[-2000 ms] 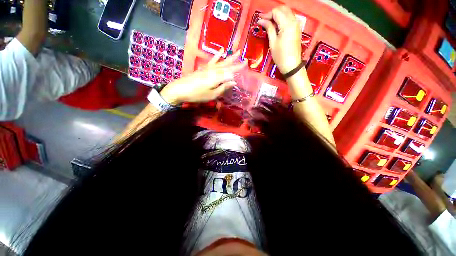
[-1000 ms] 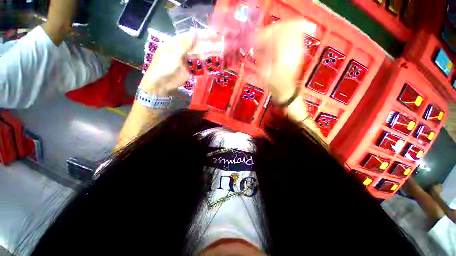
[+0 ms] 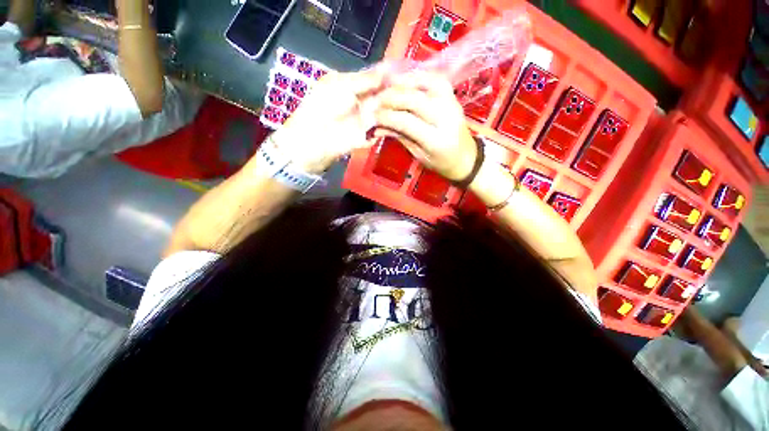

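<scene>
A clear pinkish sheet, shiny and crumpled, extends from my hands over the coral-red tray. My left hand, with a pale wristband, is closed on its near end. My right hand, with a dark bracelet, has its fingers bent against my left fingertips; what they hold is hidden. Glossy red phone parts lie in the tray pockets; one red part has a dark dotted camera area. Another at the top has a greenish patch. My hands partly cover the tray's left side.
A white sheet of dark-and-red pieces lies left of the tray. Dark-screened phones lie on the bench behind it. A neighbouring tray at right holds red parts with yellow tabs. A person's arm is at left, another's at lower right.
My hands have come together. The clear sheet, earlier held up with red pieces showing at its left end, now slants up to the right over the tray. The view has shifted slightly.
</scene>
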